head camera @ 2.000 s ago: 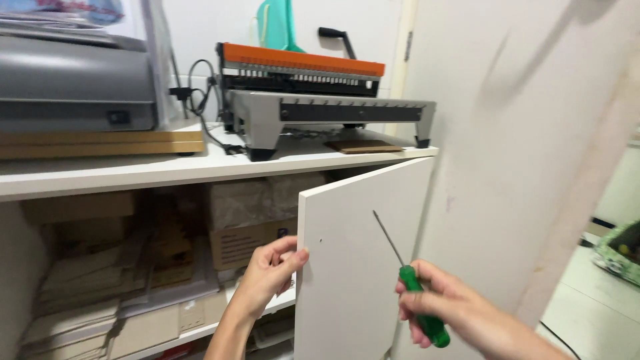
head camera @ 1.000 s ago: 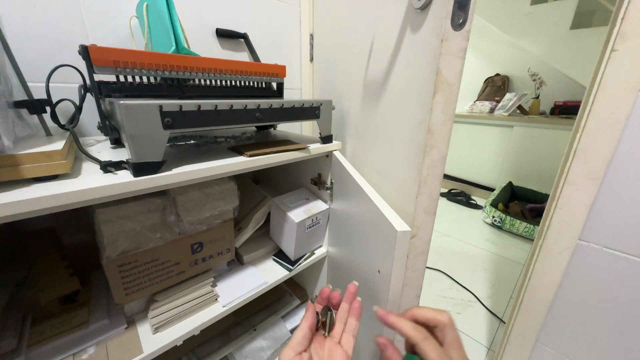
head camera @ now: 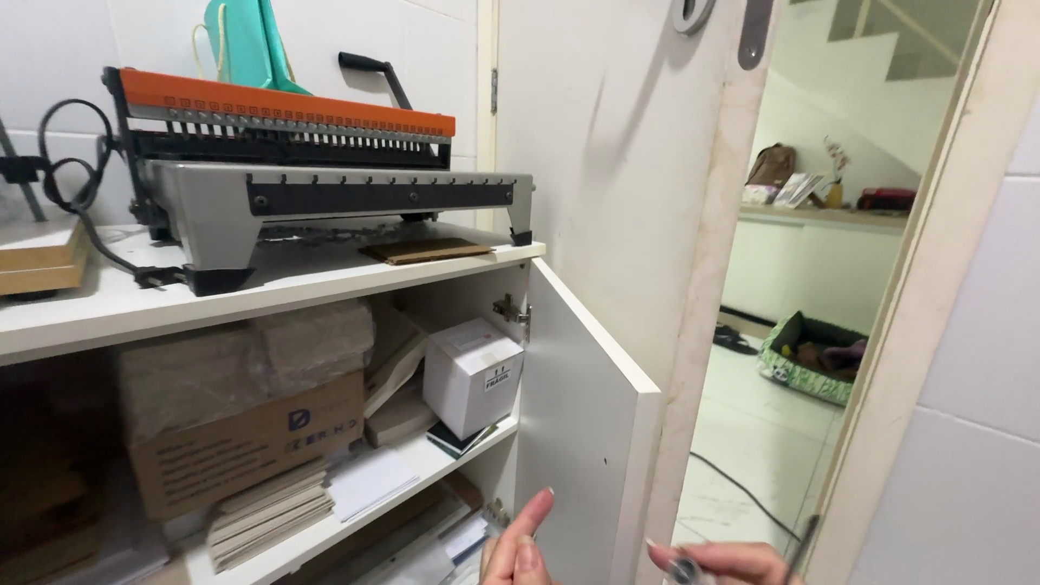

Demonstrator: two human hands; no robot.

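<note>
My left hand (head camera: 524, 548) is at the bottom edge, its index finger raised in front of the white cabinet door (head camera: 581, 406). Its palm is cut off, so what it holds is hidden. Lower right, my right hand (head camera: 735, 559) pinches a small round metal part (head camera: 686, 570) between its fingertips. A thin metal shaft (head camera: 803, 548), likely the screwdriver's, rises beside that hand; its handle is out of view. The door stands open and has a small dark hole (head camera: 605, 461). Its upper metal hinge (head camera: 513, 310) shows at the cabinet side.
A binding machine (head camera: 349, 191) stands on the cabinet top (head camera: 325, 284), beside a flat brown piece (head camera: 426, 249). Inside are a white box (head camera: 474, 376), a cardboard carton (head camera: 244, 455) and stacked boards (head camera: 272, 512). A doorway with its frame (head camera: 894, 325) is at the right.
My left hand has let go of the cabinet door, which stands wider open. One second ago small metal parts lay in my left palm; now my right fingertips hold one. The view has shifted right.
</note>
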